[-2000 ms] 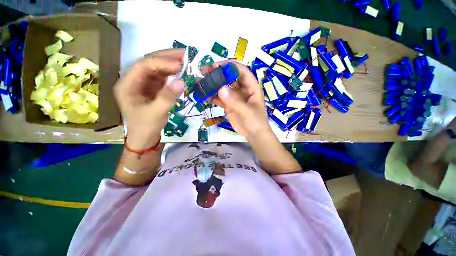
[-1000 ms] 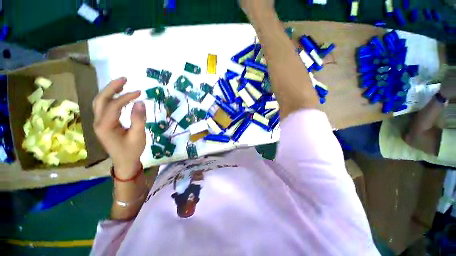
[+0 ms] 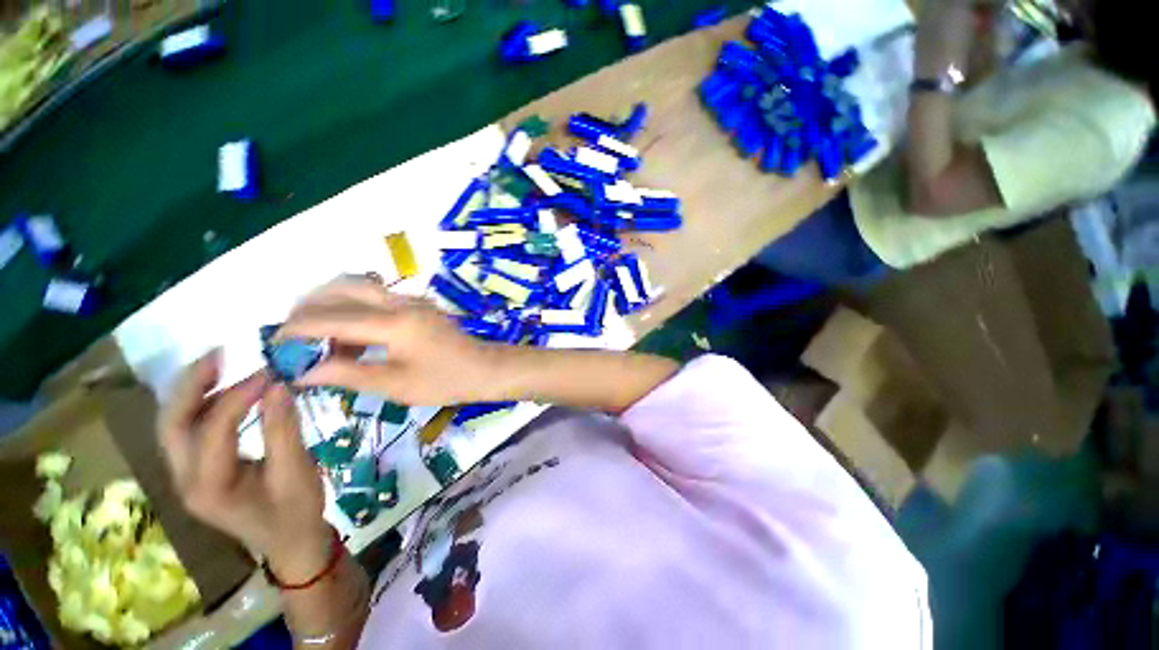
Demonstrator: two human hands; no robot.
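My right hand (image 3: 381,340) holds a small dark blue piece (image 3: 292,357), which looks like a battery pack, in its fingertips over the left part of the white sheet (image 3: 235,298). My left hand (image 3: 248,464) is just below it, fingers curled up towards the piece; blur hides whether they touch it. Green circuit boards (image 3: 362,489) with thin wires lie on the sheet beside and below my hands. A loose pile of blue battery packs (image 3: 515,271) with pale strips lies right of my hands. An amber rectangle (image 3: 402,254) lies on the sheet beyond them.
An open cardboard box (image 3: 191,489) with yellow slips (image 3: 115,565) is at the lower left. A tight cluster of blue packs (image 3: 788,95) is at the upper right, near another person's arm (image 3: 934,127). Scattered packs lie on the green surface (image 3: 343,102) beyond the bench.
My right arm has come back from its far reach, and my right hand now holds a blue piece beside my left hand. The camera view has turned, so the bench appears slanted.
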